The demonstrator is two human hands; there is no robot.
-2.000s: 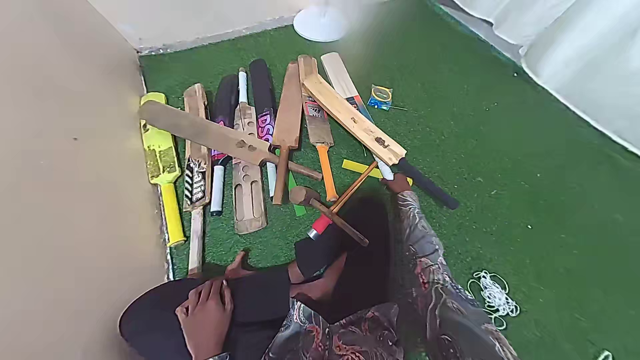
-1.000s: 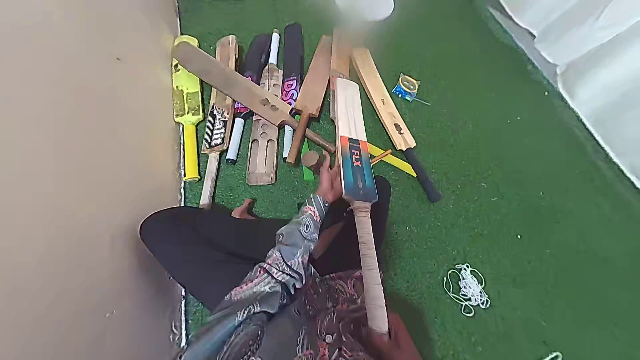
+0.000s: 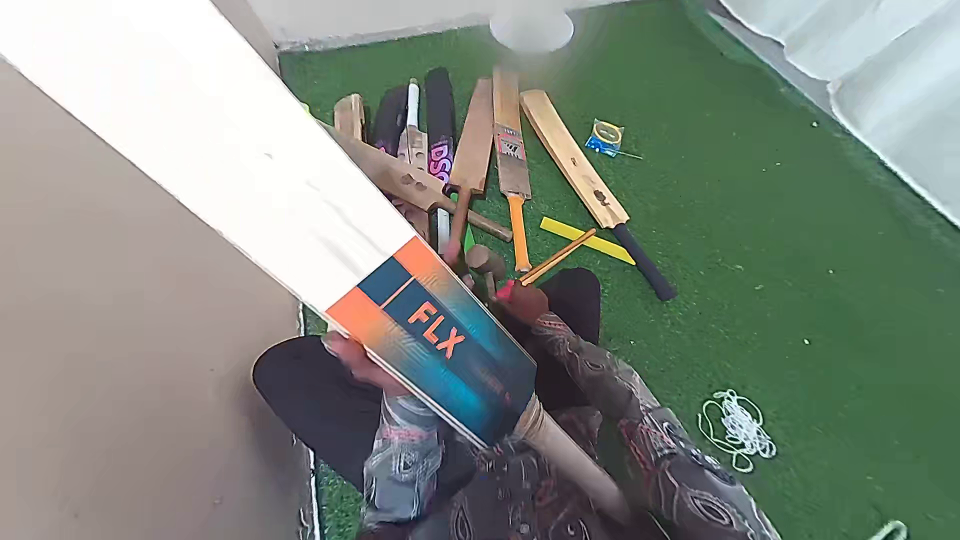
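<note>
A cricket bat (image 3: 420, 322) with a pale blade and an orange and blue sticker slants across the view, close to the camera. My left hand (image 3: 360, 360) grips the blade's lower left edge, its fingers partly hidden behind the wood. The bat's wrapped handle (image 3: 574, 457) points down towards my lap. My right hand (image 3: 527, 301) is away from that handle, at a red-pink part beside thin wooden sticks (image 3: 559, 257) and a wooden mallet head (image 3: 486, 260). Its fingertips are hard to make out, so whether it grips anything is unclear.
Several other bats lie beyond my knees, among them one with an orange handle (image 3: 519, 232) and one with a black handle (image 3: 645, 262). A yellow strip (image 3: 585, 240), a blue and yellow item (image 3: 606, 138) and white string (image 3: 739, 431) are on green turf. A wall (image 3: 150, 337) stands left.
My right hand has left the end of the bat's handle and moved forward to the sticks and mallet. The bat, upright in view one second ago, now leans left and is nearer the camera.
</note>
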